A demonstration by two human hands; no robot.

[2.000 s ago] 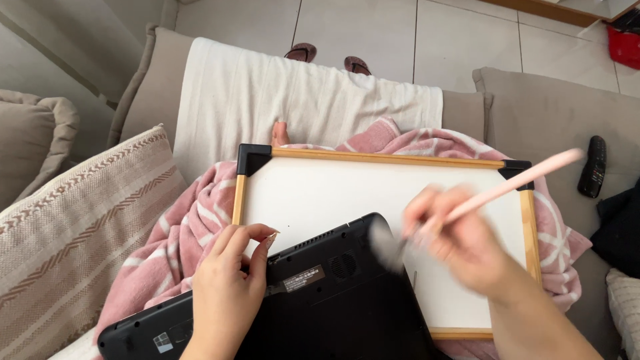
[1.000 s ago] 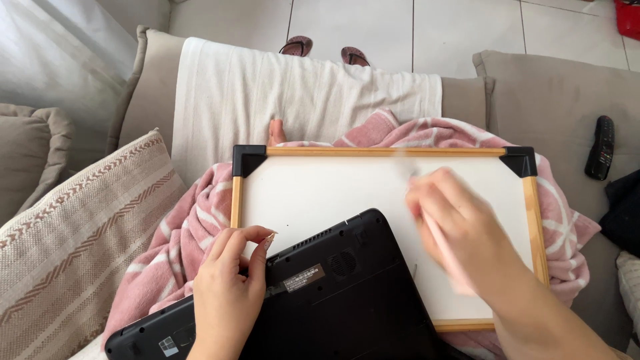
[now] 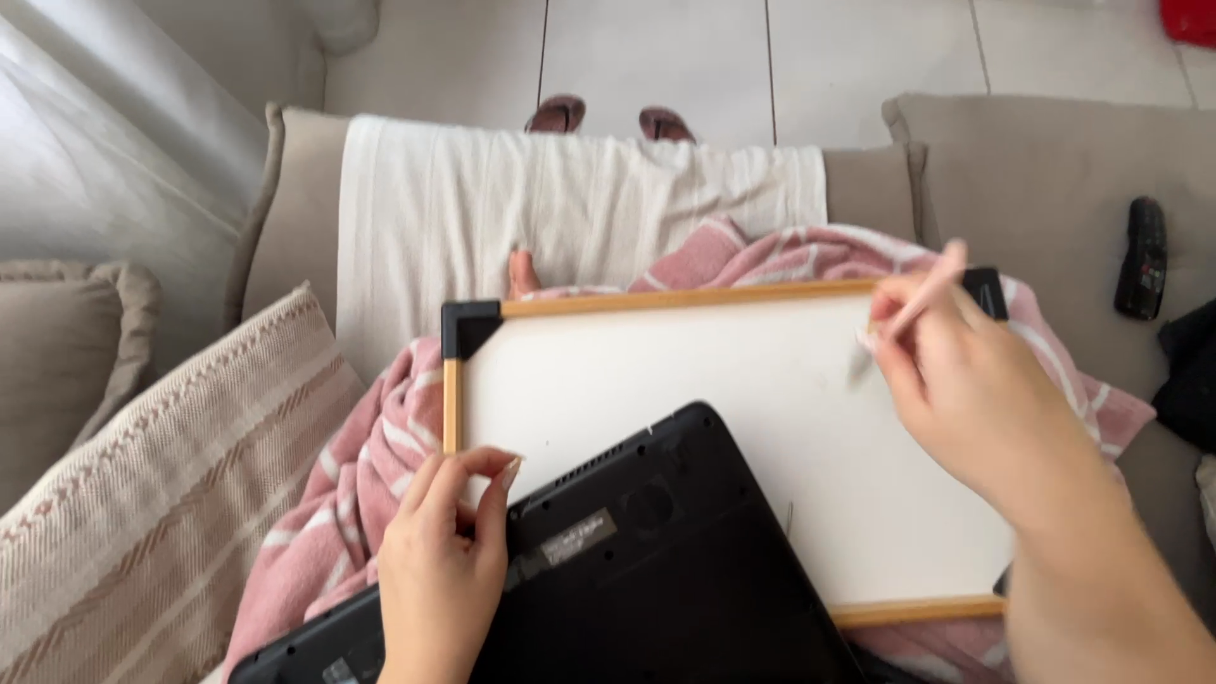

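A black laptop point(image 3: 655, 570), underside up, lies tilted across a white board point(image 3: 665, 370) with a wooden frame and black corners. My left hand point(image 3: 451, 541) rests at the laptop's rear edge, thumb and forefinger pinched together; whether something small is between them I cannot tell. Above the right part of the board, my right hand point(image 3: 959, 380) grips a brush with a pale pink handle point(image 3: 929, 290), its blurred bristles pointing down and left. A thin dark metal piece point(image 3: 789, 516) lies on the board beside the laptop's right edge.
The board rests on a pink and white blanket point(image 3: 380, 446) over the lap. A patterned cushion point(image 3: 171, 494) is at the left. On the sofa at the right lie a black remote control point(image 3: 1142, 256) and a dark cloth point(image 3: 1192, 370). Sandals point(image 3: 558, 114) stand on the tiled floor.
My right hand has kept moving over the board with the brush, whose bristles pointed up near the top frame a second ago and now point down. My left hand has stayed at the laptop's edge.
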